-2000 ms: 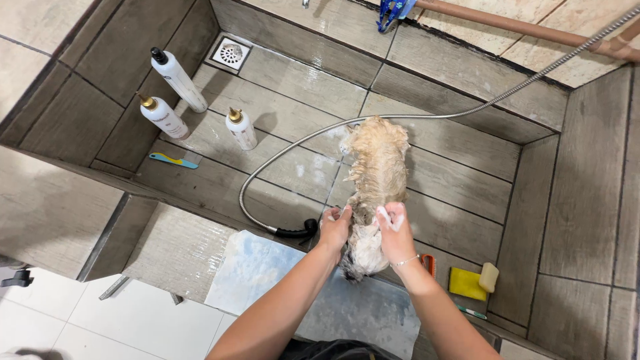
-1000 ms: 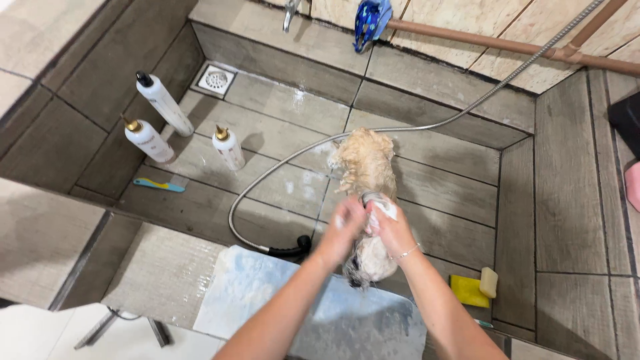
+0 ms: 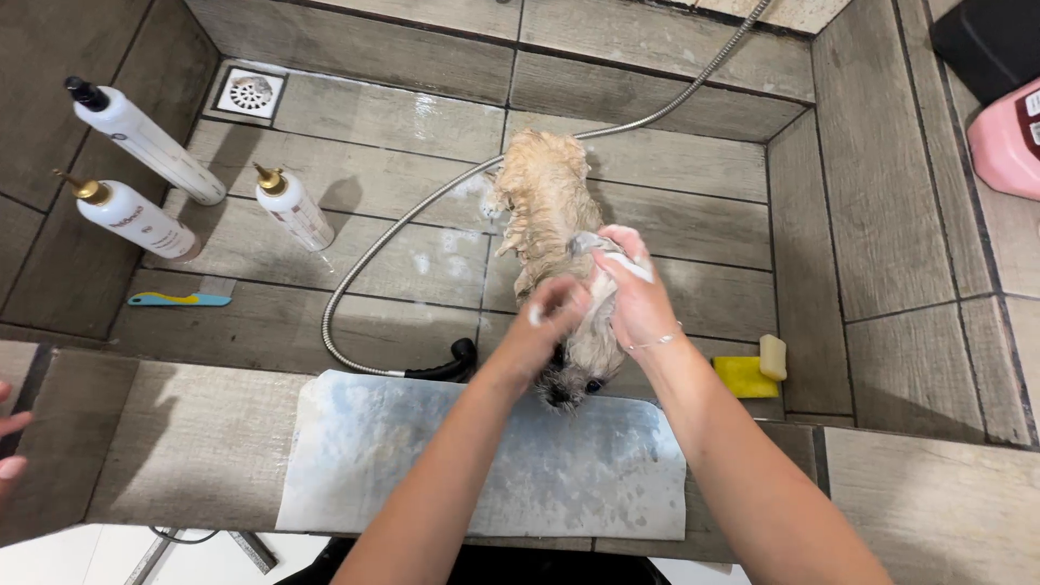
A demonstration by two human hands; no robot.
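A small wet dog [image 3: 546, 191] with cream fur stands in the tiled tub, its dark-muzzled face over the edge towards me. My right hand [image 3: 638, 296], with white lather on it, holds the dog's ear on the right side of its head. My left hand [image 3: 552, 313] is at the other side of the head, blurred, fingers apart and curved; whether it grips fur is hard to tell. The black shower head [image 3: 443, 366] on a metal hose [image 3: 357, 276] lies left of my left hand. A blue mat [image 3: 487, 479] covers the tub's front ledge.
Several white bottles [image 3: 296, 211] stand at the left, near a drain [image 3: 250, 93] and a blue-yellow comb [image 3: 179, 300]. A yellow sponge [image 3: 741, 377] and a soap bar [image 3: 773, 357] lie at the right. A pink container [image 3: 1007, 142] is far right. Another person's fingers [image 3: 11, 431] show at the left edge.
My hands have moved from the dog's neck area to the sides of its head, and its face now shows. Fingers of another person have come into view at the left. The view has shifted.
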